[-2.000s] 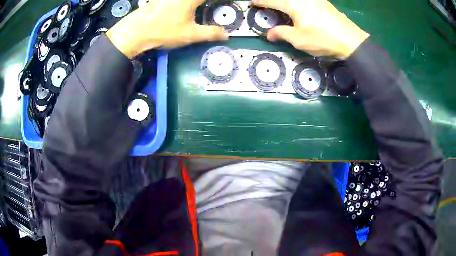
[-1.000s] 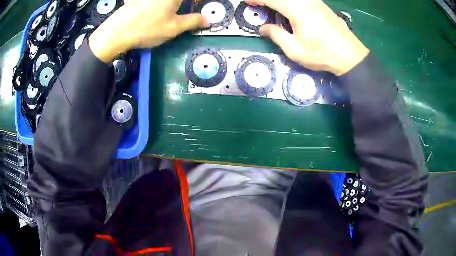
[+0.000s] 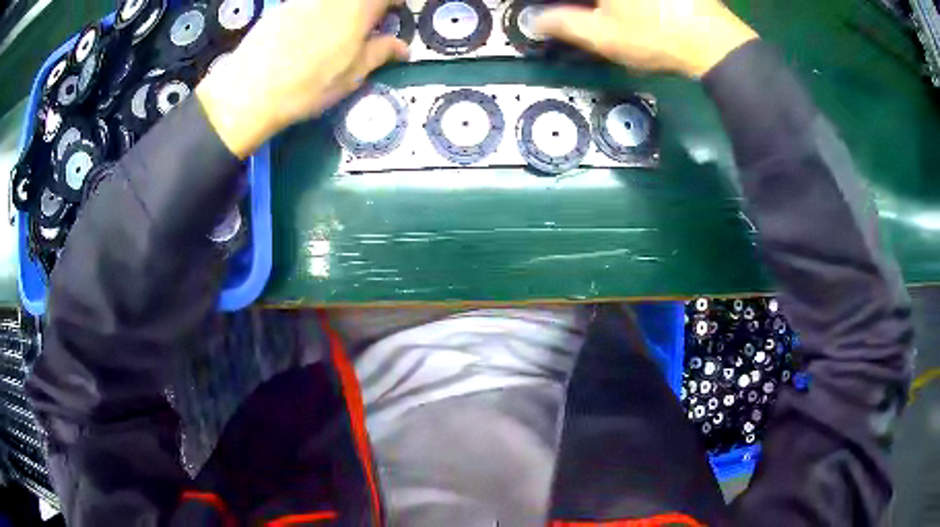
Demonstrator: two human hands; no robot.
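Note:
A flat silver plate (image 3: 412,161) lies on the green bench with a row of several black discs (image 3: 465,125) with pale centres on it. Behind it, at the top edge of the picture, a second plate (image 3: 499,45) also bears black discs (image 3: 455,21). My left hand (image 3: 299,64) is at the left end of the far plate, its fingers by a disc and partly cut off by the edge. My right hand (image 3: 647,33) reaches over the far plate, its fingertips at another disc, which they partly cover.
A blue tray (image 3: 261,221) heaped with black discs stands at the left, partly under my left forearm. A deep blue bin (image 3: 734,463) with many discs is below the bench edge at the right. Dark slotted racks (image 3: 19,412) are at the lower left.
The plates and tray appear further left in the picture. My right hand has moved off the near plate's right end, so its right disc shows again. Both hands remain at the far plate.

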